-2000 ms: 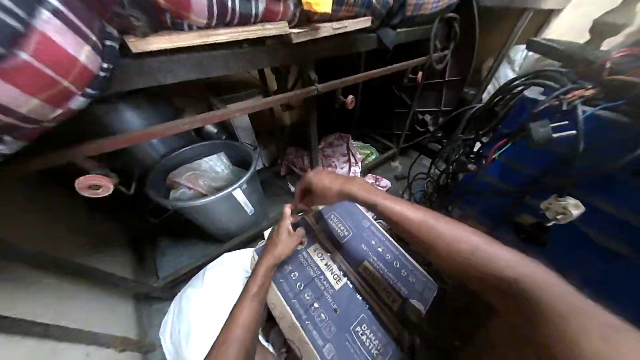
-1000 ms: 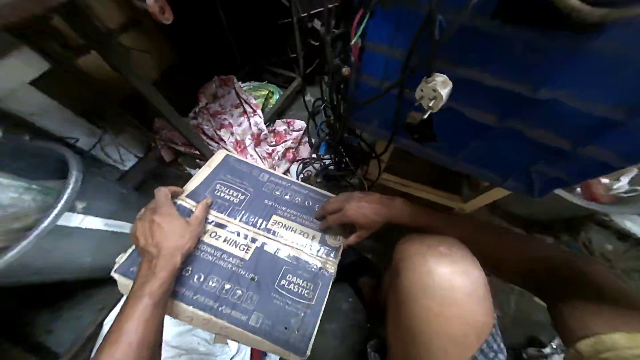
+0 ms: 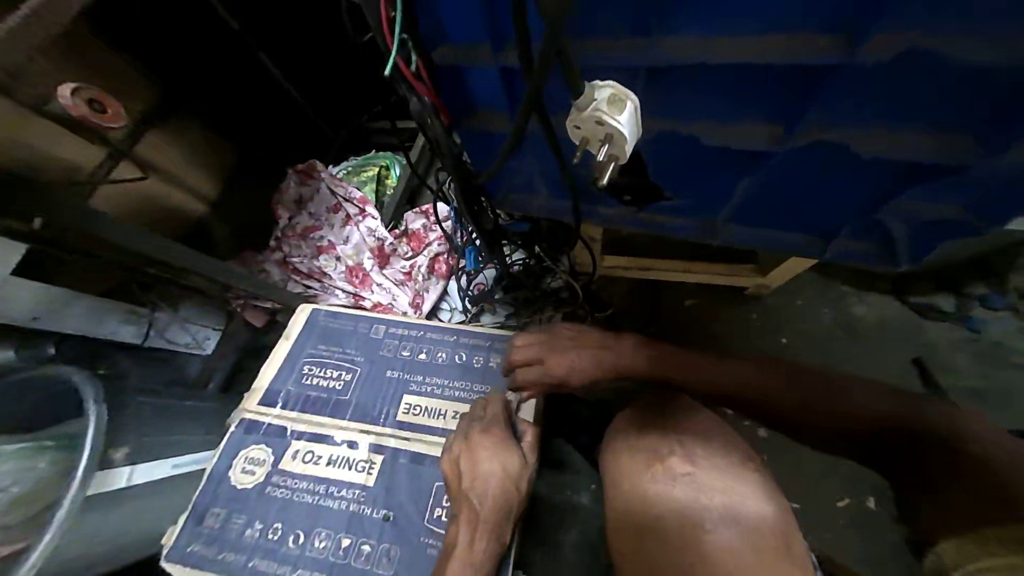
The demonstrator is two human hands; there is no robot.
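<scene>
A blue printed cardboard box [image 3: 336, 448] with two top flaps lies below me at the lower left of the head view, its centre seam showing worn, torn tape. My left hand [image 3: 490, 460] rests on the box near the right end of the seam, fingers bent. My right hand [image 3: 560, 358] is at the box's upper right edge, close to the left fingertips. The two hands nearly meet at a small pale bit by the edge; whether either one pinches it is too unclear to tell.
Floral cloth [image 3: 360, 256] lies beyond the box, beside tangled cables [image 3: 536, 272]. A white three-pin plug [image 3: 606, 128] hangs in front of a blue sheet [image 3: 760, 144]. A grey bucket [image 3: 88, 480] stands at the left, and my bare knee [image 3: 696, 480] is right of the box.
My left hand has moved from the box's left side to the right end of its seam, near my right hand. The box appears turned in the view.
</scene>
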